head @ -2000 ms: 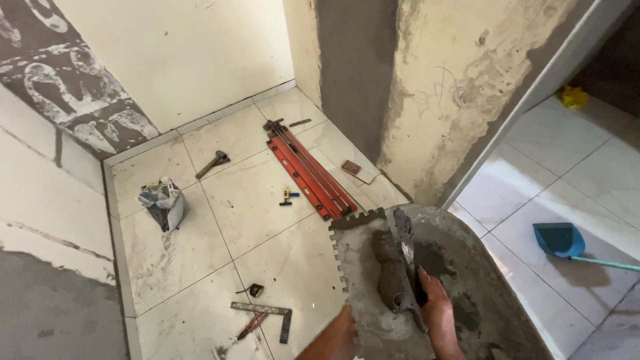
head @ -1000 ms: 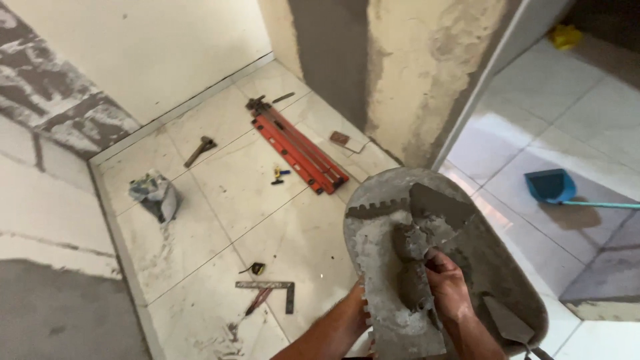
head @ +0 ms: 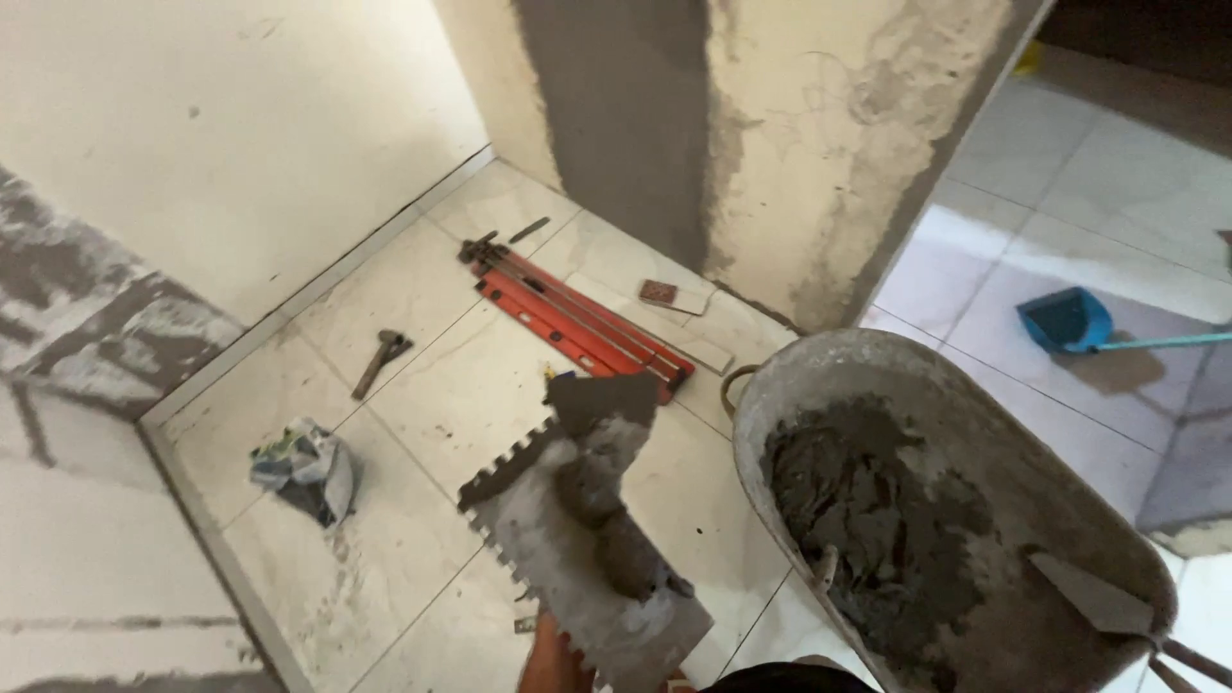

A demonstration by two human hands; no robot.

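My left hand [head: 549, 659], partly cut off by the bottom edge, holds a notched steel trowel [head: 654, 630] over the tiled floor. Wet grey mortar [head: 602, 520] lies on the trowel, whose toothed edge faces left. At its upper end is a flat grey piece [head: 616, 399]; I cannot tell whether it is a second blade. No right hand can be made out; a sliver of skin below the trowel is too small to identify. To the right, an oblong tub [head: 1011, 433] contains mortar [head: 866, 510] and a pointed trowel [head: 1092, 587].
A red tile cutter [head: 577, 327], a hammer [head: 380, 364], a crumpled bag [head: 308, 472] and a small brown tile piece [head: 657, 292] lie on the floor. Walls meet beyond them. A blue dustpan [head: 1064, 320] sits at the right.
The notched trowel, over the tub one second ago, is now left of it. My right hand, earlier at the mortar on the trowel, no longer shows clearly. More of the tub's mortar is visible.
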